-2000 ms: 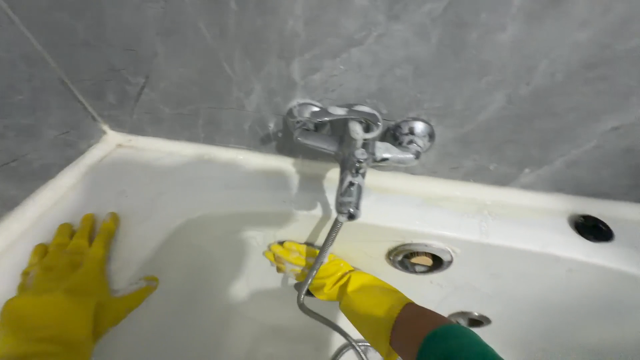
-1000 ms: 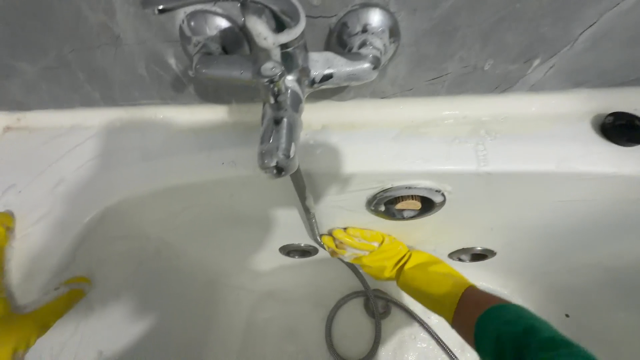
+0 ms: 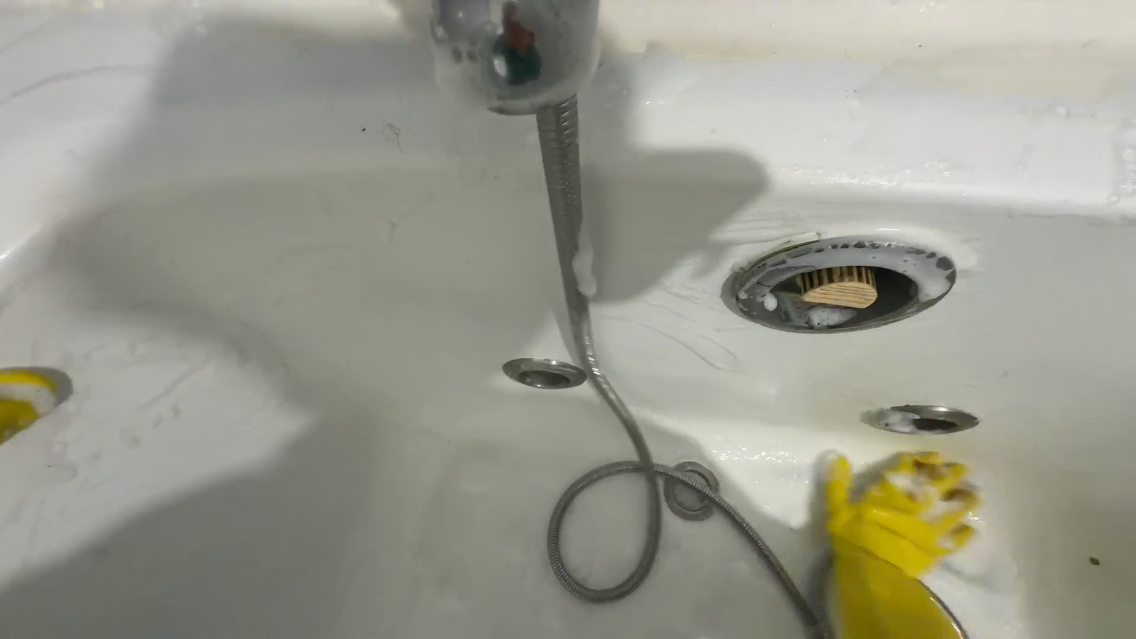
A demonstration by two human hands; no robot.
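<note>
My right hand [image 3: 896, 524], in a yellow rubber glove, is at the lower right of the tub, fingers apart and somewhat blurred, with white foam on it and no object seen in it. A metal shower hose [image 3: 643, 444] hangs from the chrome mixer tap [image 3: 519, 53], loops on the tub floor and runs down beside that hand. Of my left hand [image 3: 22, 404] only a yellow glove tip shows at the left edge, against the white tub; the rest is out of view. Above my right hand sits a round metal-rimmed opening [image 3: 754, 306] with a wooden brush piece [image 3: 839, 288] inside.
Two small metal-rimmed fittings [image 3: 544, 374] [image 3: 927, 419] are set in the tub wall, left and right below the large opening. A round drain [image 3: 690, 490] lies partly under the hose. The tub's ledge [image 3: 799, 53] crosses the top. Shadows darken the left side.
My right hand has left the hose and the small left fitting, moving right and toward me. Its fingers have spread. The view has moved closer to the tub.
</note>
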